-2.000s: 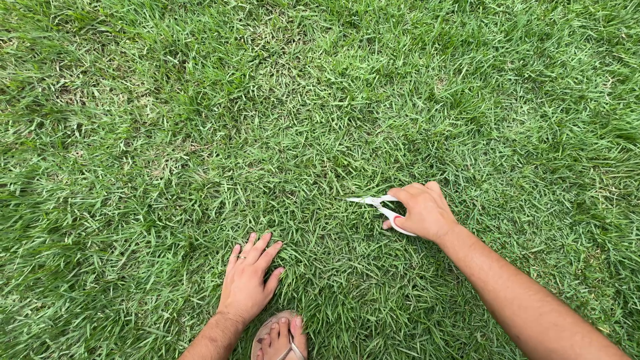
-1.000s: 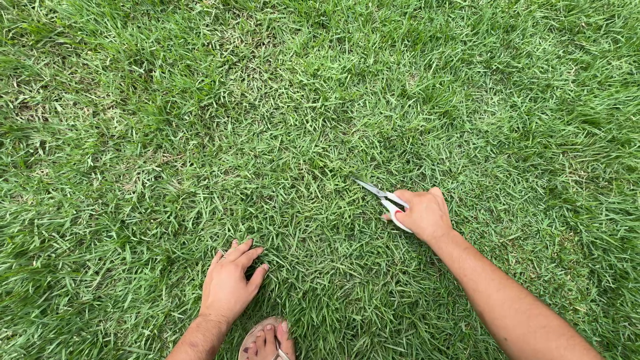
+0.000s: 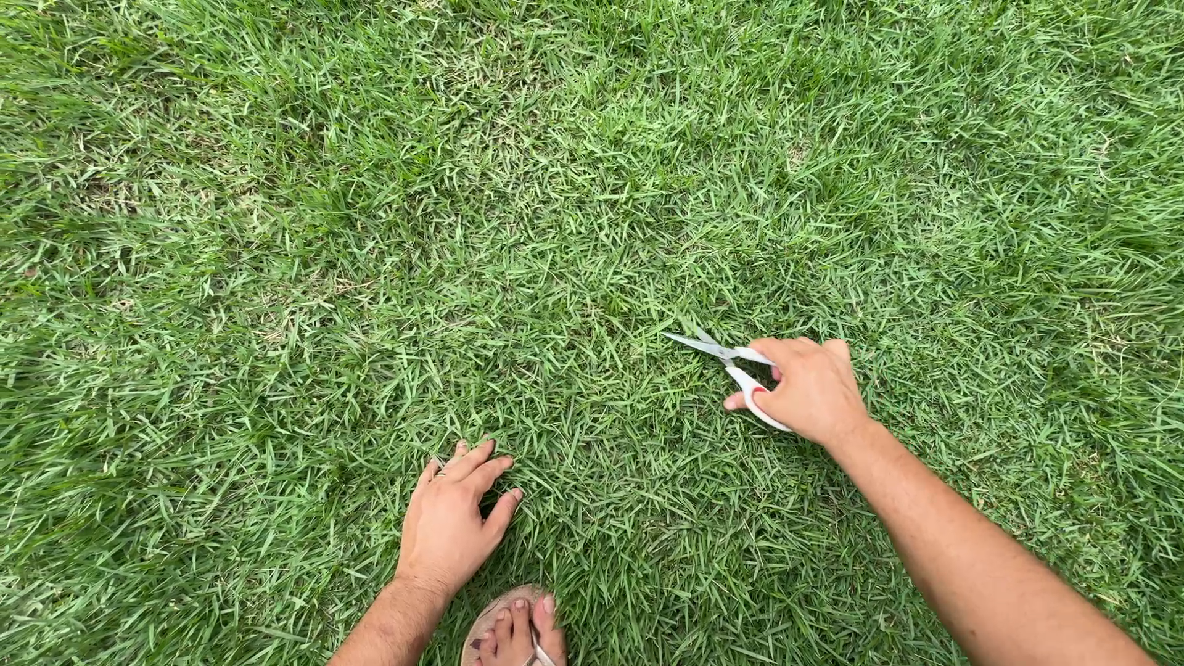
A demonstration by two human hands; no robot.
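Observation:
My right hand (image 3: pixel 812 387) grips a pair of scissors (image 3: pixel 760 400) by its white handles, which have red inner edges. The metal blades stand partly apart, low over the grass, and point to the left. My left hand (image 3: pixel 453 518) rests on the grass (image 3: pixel 592 370) to the lower left of the scissors, palm down, fingers spread, with nothing in it. A ring shows on one of its fingers.
A foot in a flip-flop (image 3: pixel 488 615) stands at the bottom edge, just right of my left wrist. Longer grass grows along the left and right sides. Drier, paler patches (image 3: pixel 102 194) lie at the upper left.
The scissor blades were nearly together one second ago and now stand apart. Both hands have stayed in much the same places.

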